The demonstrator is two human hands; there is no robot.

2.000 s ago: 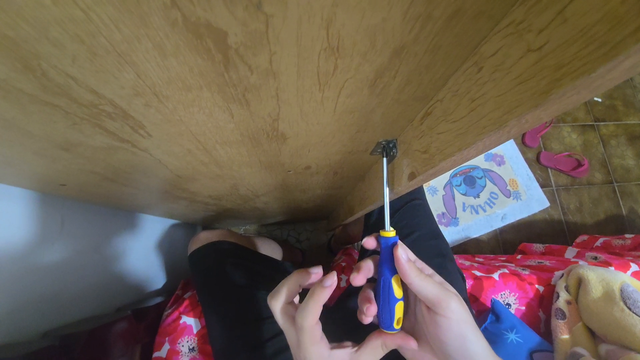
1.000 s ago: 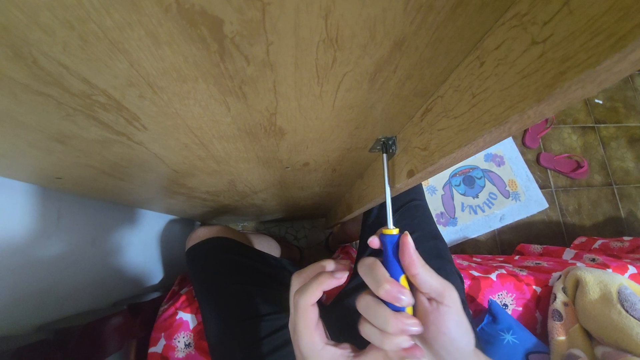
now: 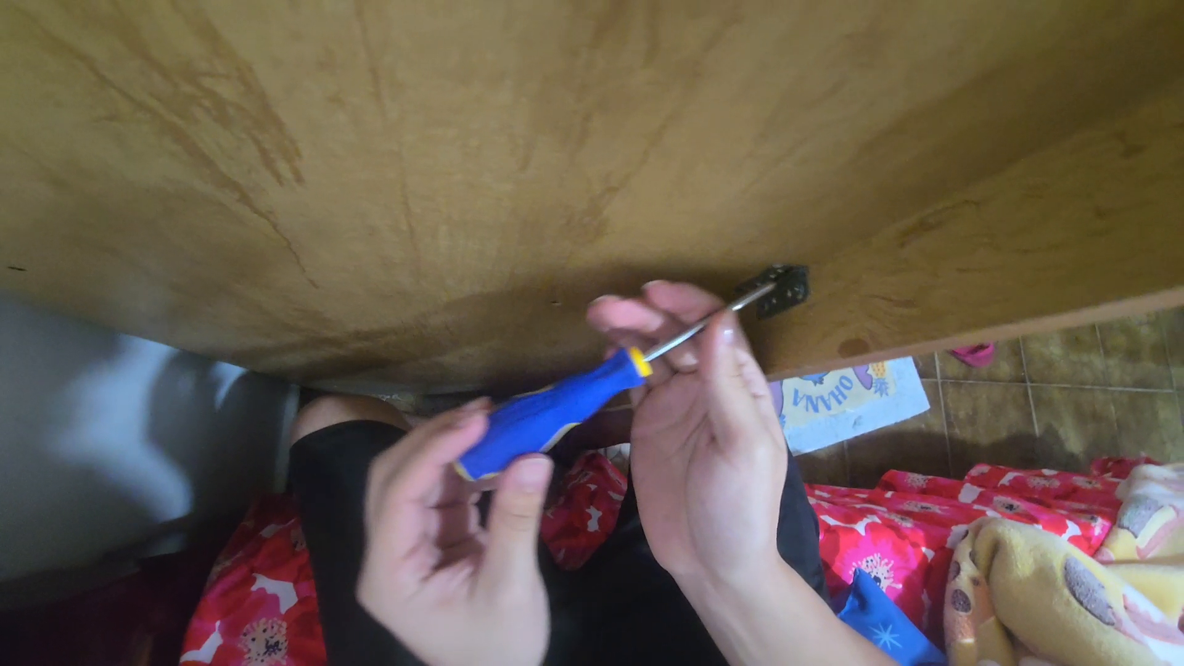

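A screwdriver with a blue and yellow handle lies slanted between my hands, its metal shaft running up to the right. My left hand holds the butt of the handle between thumb and fingers. Around the shaft, my right hand has its thumb and fingers closed near the tip end. The tip is at a dark metal corner bracket, fixed where a broad wooden panel meets a wooden side board. Whether the tip sits in a screw cannot be told.
Below are my legs in black cloth on a red floral cloth. A yellow patterned blanket and a blue cloth item lie at the lower right. Beyond are a printed mat, a pink sandal and floor tiles. A pale wall stands left.
The screwdriver has swung from nearly upright to a slant. My right hand has moved from the handle up to the shaft, and my left hand has taken hold of the handle's end.
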